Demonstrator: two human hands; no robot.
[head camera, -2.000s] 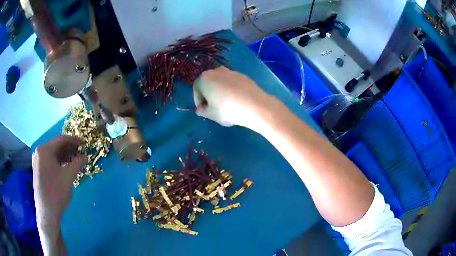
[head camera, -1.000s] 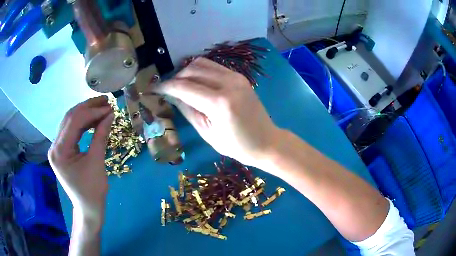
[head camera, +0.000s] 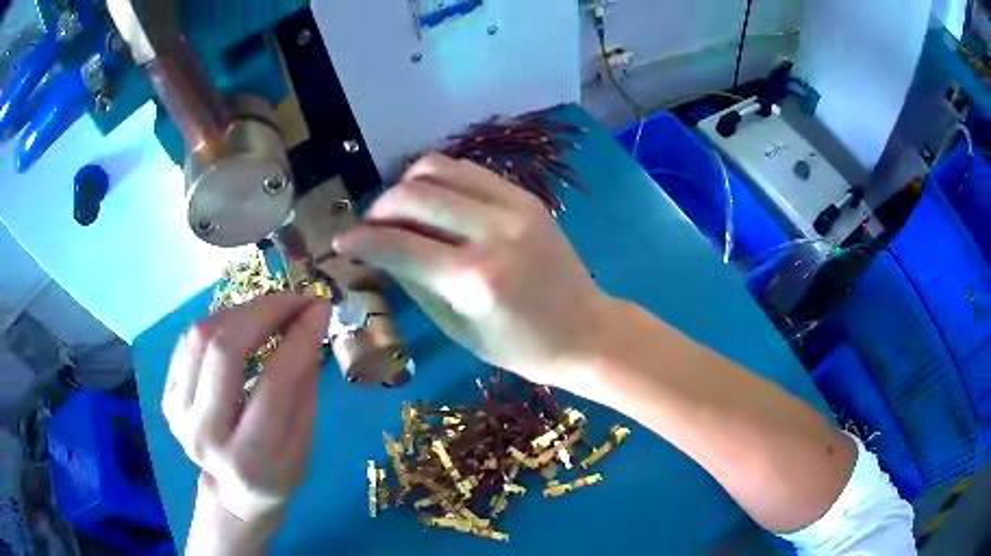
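Note:
My left hand (head camera: 245, 386) is at the left of the lower electrode holder (head camera: 369, 345), its fingertips closed on a small gold brass terminal (head camera: 315, 289) just under the welding head (head camera: 241, 185). My right hand (head camera: 478, 255) comes in from the right, thumb and forefinger pinched at the electrodes. A thin dark piece at its fingertips looks like a lead wire (head camera: 329, 260), but is blurred. Bare brass terminals (head camera: 248, 280) lie heaped behind my left hand, partly hidden. Dark red lead wires (head camera: 522, 150) lie beyond my right hand. Finished pieces (head camera: 478, 456) lie heaped at front centre.
The teal work mat (head camera: 641, 434) lies under the heaps. The white machine body (head camera: 489, 65) stands behind. A black knob (head camera: 91, 194) is on the left, with blue air hoses (head camera: 49, 119) above it. A control box (head camera: 785, 163) and blue bins (head camera: 924, 315) are at the right.
My right hand has moved from the wire heap to the electrodes. My left hand has moved from the terminal heap to the electrodes, with a terminal now visible. The view has shifted.

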